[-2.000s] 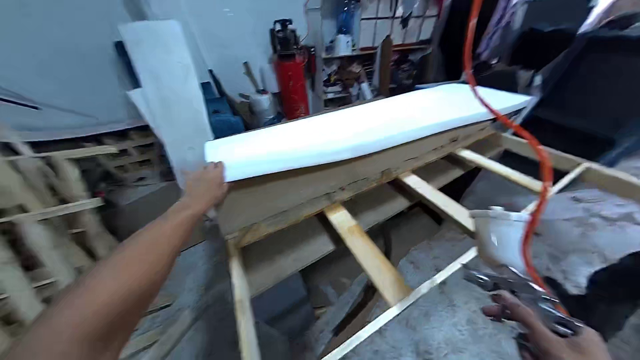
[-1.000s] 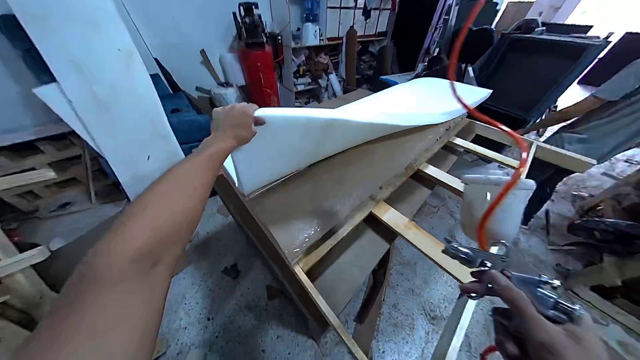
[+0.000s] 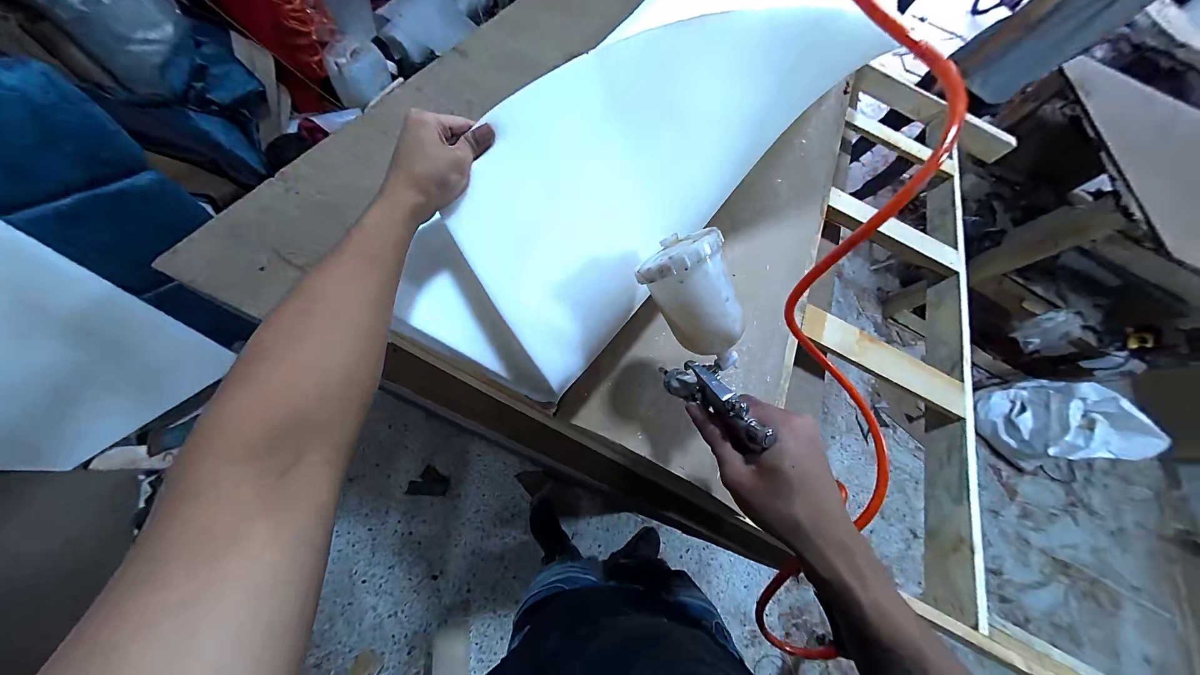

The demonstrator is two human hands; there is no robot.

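Note:
My left hand (image 3: 436, 159) pinches the edge of a white foam sheet (image 3: 600, 159), which is folded up off a brown board panel (image 3: 647, 394) at its near end. In my right hand (image 3: 773, 459) is a metal spray gun (image 3: 717, 398) with a cloudy plastic cup (image 3: 696, 295) on top, held over the bare part of the board just right of the sheet. An orange air hose (image 3: 867, 234) hangs in a curve beside the gun and runs down past my right wrist.
A wooden slat frame (image 3: 947, 394) extends along the right of the panel. Blue upholstered pieces (image 3: 84, 187) and another white sheet (image 3: 75, 356) are at the left. A crumpled white plastic bag (image 3: 1069, 422) lies on the speckled floor (image 3: 422, 562) at right.
My left hand has pulled the near end of the white sheet up and back, exposing board that it covered two seconds ago. The spray gun is now over the panel. The view has tilted down strongly.

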